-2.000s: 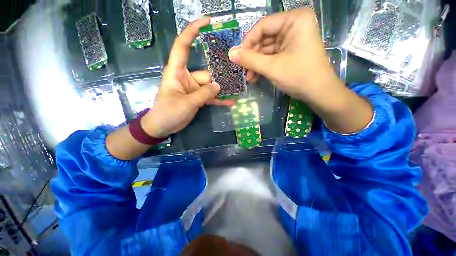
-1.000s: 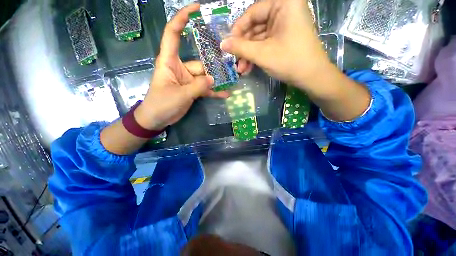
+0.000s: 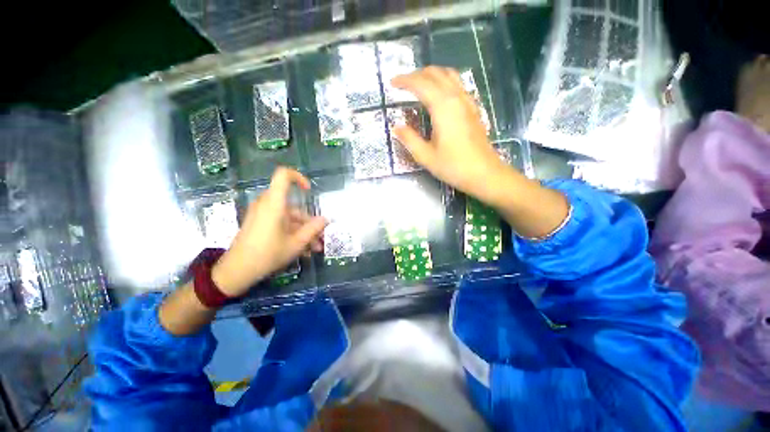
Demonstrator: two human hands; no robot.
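Observation:
My left hand [image 3: 274, 228] is over the lower row of the clear blister tray [image 3: 306, 198], its fingers apart, with no board seen in it. A film-covered board [image 3: 341, 240] lies in the pocket beside its fingertips, partly under glare. My right hand [image 3: 452, 131] is over a film sheet [image 3: 369, 139] with several patterned rectangles on the tray's upper row. Its thumb and index finger are apart at the sheet's right side; I cannot tell whether they touch it. Two bare green circuit boards [image 3: 412, 256] [image 3: 483, 232] lie in the lower row.
More film-covered boards [image 3: 208, 139] [image 3: 272, 115] lie in the upper row at left. Film sheets [image 3: 582, 89] in clear plastic lie right of the tray. Ridged clear trays [image 3: 46, 253] stand at left. A co-worker's pink sleeve [image 3: 718, 219] is at the right.
The covered board has left my left hand, and a covered board now shows in the lower row. My hands have moved apart and the right is over the film sheet. The view has shifted, showing more tray.

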